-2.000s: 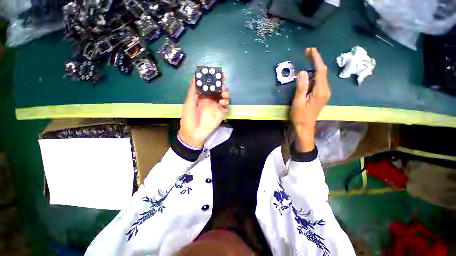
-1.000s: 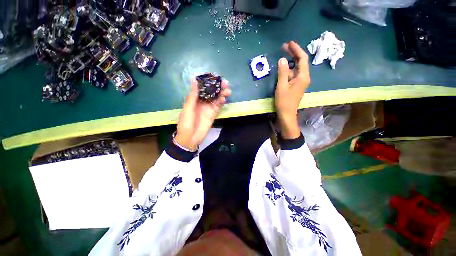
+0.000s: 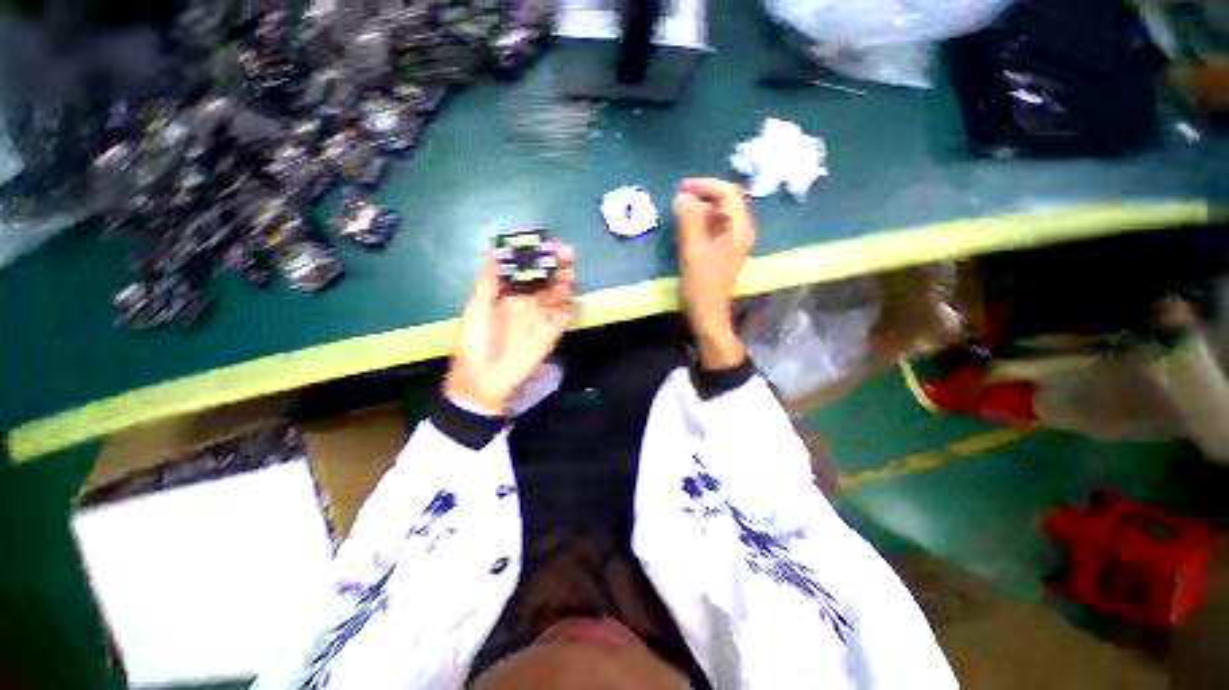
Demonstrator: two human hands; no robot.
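Note:
A small dark square unit (image 3: 524, 258) with pale dots on its face is held in the fingertips of my left hand (image 3: 512, 324), just above the bench near its yellow edge. My right hand (image 3: 714, 249) is to the right of it, over the bench edge, with fingertips bent close together. The frame is blurred, and I cannot tell if the right hand holds anything small. A white part with a dark centre (image 3: 628, 212) lies on the bench between the two hands.
Many similar units (image 3: 303, 169) are heaped at the left. Tiny screws (image 3: 555, 128) lie blurred before a dark box (image 3: 627, 74). A crumpled white tissue (image 3: 780, 158), a plastic bag (image 3: 876, 34) and a black tray (image 3: 1051, 88) are at the right. A carton with a white sheet (image 3: 202, 573) is below.
The view has swung, so bench items appear shifted left and lower. The held unit's face, tilted and dark a second ago, shows pale dots again. The right fingers have bent in closer together.

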